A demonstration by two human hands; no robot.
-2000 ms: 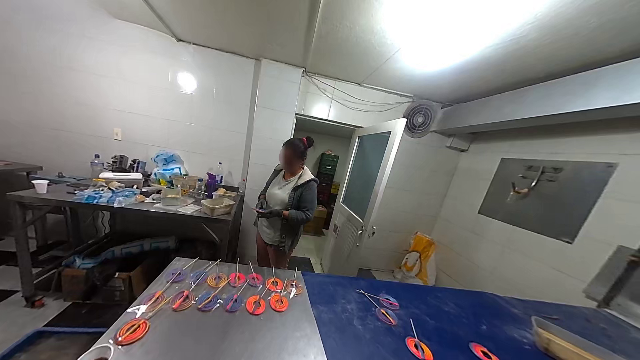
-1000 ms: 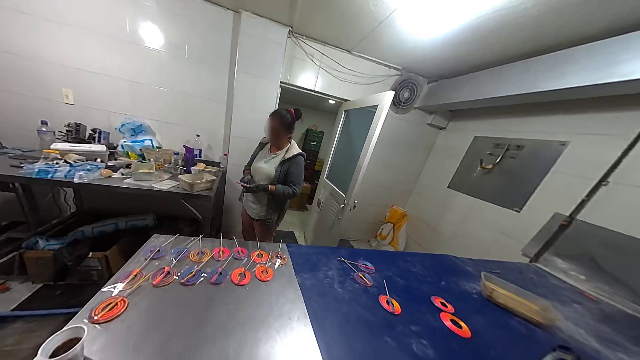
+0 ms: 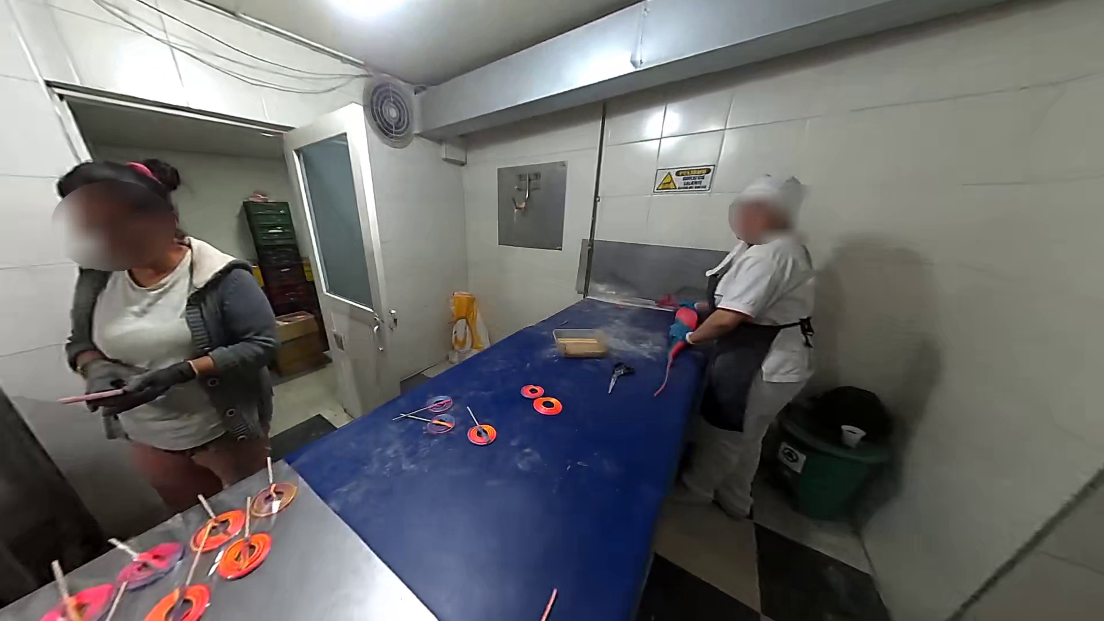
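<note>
Neither my left hand nor my right hand shows in the head view. Several wrapped ring-shaped lollipops on sticks (image 3: 244, 556) lie on the steel tabletop (image 3: 328, 580) at the lower left. On the blue table surface (image 3: 483, 526) rest more ring shapes, among them an orange one with a stick (image 3: 482, 434), two with bluish rings (image 3: 441, 423) and two orange rings without visible sticks (image 3: 548, 405). Black-handled scissors (image 3: 619, 373) lie farther back, near a clear rectangular container (image 3: 580, 343). A short pink strip (image 3: 549, 605) lies at the bottom edge.
A co-worker in dark gloves (image 3: 164, 345) stands at the left holding a thin pink piece. Another in white clothes and blue gloves (image 3: 763, 293) handles a long pink-red strand at the table's right edge. A green bin (image 3: 832, 470) stands behind that person; a door (image 3: 336, 259) stands open.
The view has swung strongly right and bears closer on the blue table. The co-worker in white, the scissors and the green bin now show.
</note>
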